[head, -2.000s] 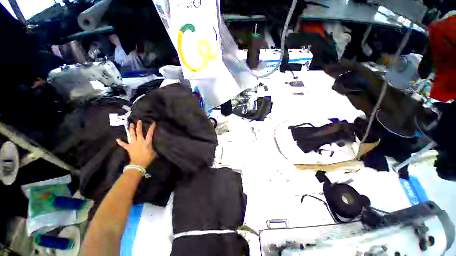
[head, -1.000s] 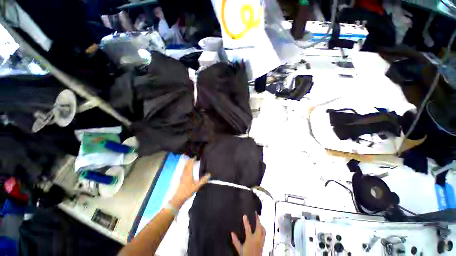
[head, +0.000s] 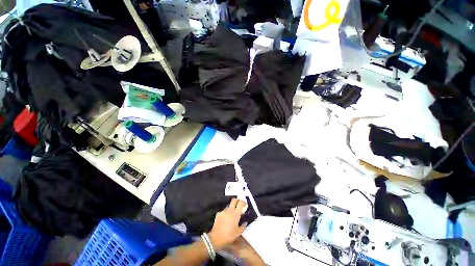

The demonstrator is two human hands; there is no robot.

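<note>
A dark cloth bundle (head: 278,176) lies slantwise on the white machine table, with a pale tie (head: 249,195) across its middle and a small white label (head: 235,188) beside the tie. My left hand (head: 228,222), with a pale bracelet, has its fingers curled on the tie at the bundle's near edge. Part of my right forearm (head: 248,253) shows below it; the right hand itself is hidden. A second tied dark bundle (head: 224,67) lies farther back.
Blue thread cones (head: 140,132) stand on the neighbouring beige machine table (head: 156,169) at left. A blue crate (head: 125,241) is at lower left. A machine head (head: 364,234) is at lower right, with a black roll (head: 393,208) behind it. A hanging bag (head: 325,47) is above the table.
The near bundle has turned from lengthwise to slantwise, and its label now shows. My left hand has moved to its near edge; my right hand has gone from sight. The view has shifted left.
</note>
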